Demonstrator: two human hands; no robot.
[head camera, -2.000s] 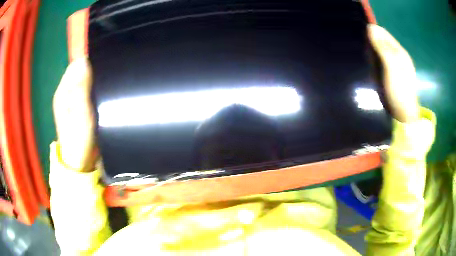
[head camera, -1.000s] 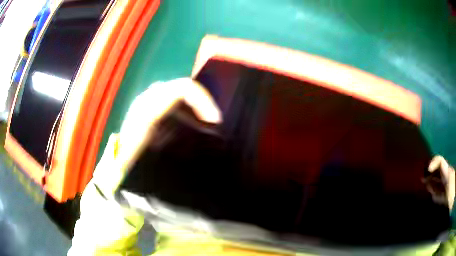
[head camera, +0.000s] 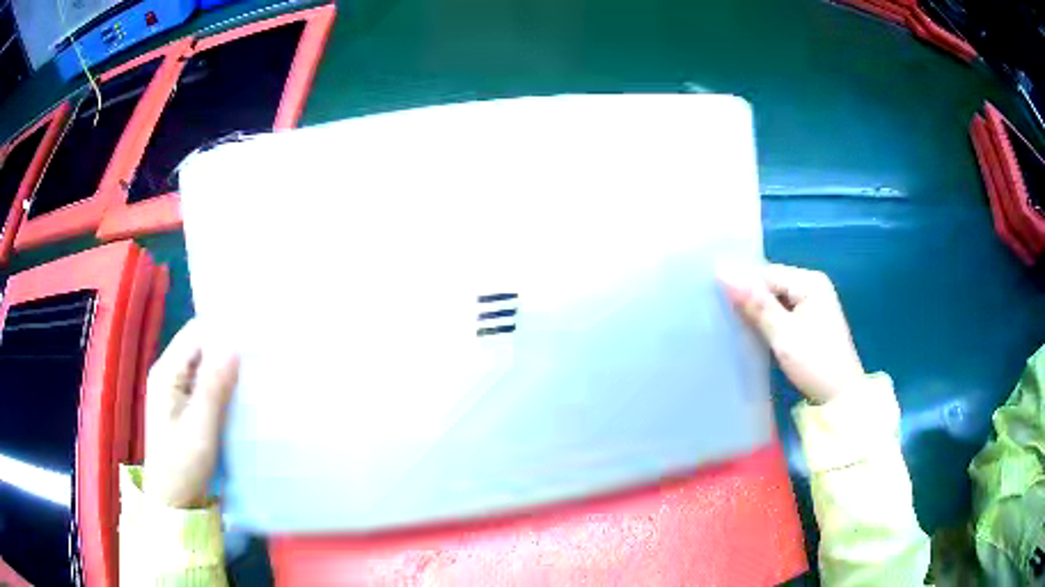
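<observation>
A laptop lid (head camera: 458, 436) shows its plain silver-grey back cover, with a small dark logo of slanted bars in the middle. My left hand (head camera: 189, 413) grips its left edge. My right hand (head camera: 802, 327) grips its right edge, thumb on the cover. The lid is held above an orange-red foam tray (head camera: 550, 539), whose near part shows below the lid's lower edge. The rest of the tray is hidden. Thin strands show at the lid's upper left corner.
A tray stack (head camera: 109, 401) with a black screen lies at the left. More trays with screens (head camera: 218, 103) lie beyond on the green bench (head camera: 894, 275). A blue-and-white box (head camera: 120, 34) is at the far left. Trays (head camera: 1003, 195) and a person's yellow-green sleeve (head camera: 1020, 470) are at the right.
The black screen side faced me before; now the silver back cover does. The lid is held apart from the tray, which lies below it. The view has shifted, showing more of the bench.
</observation>
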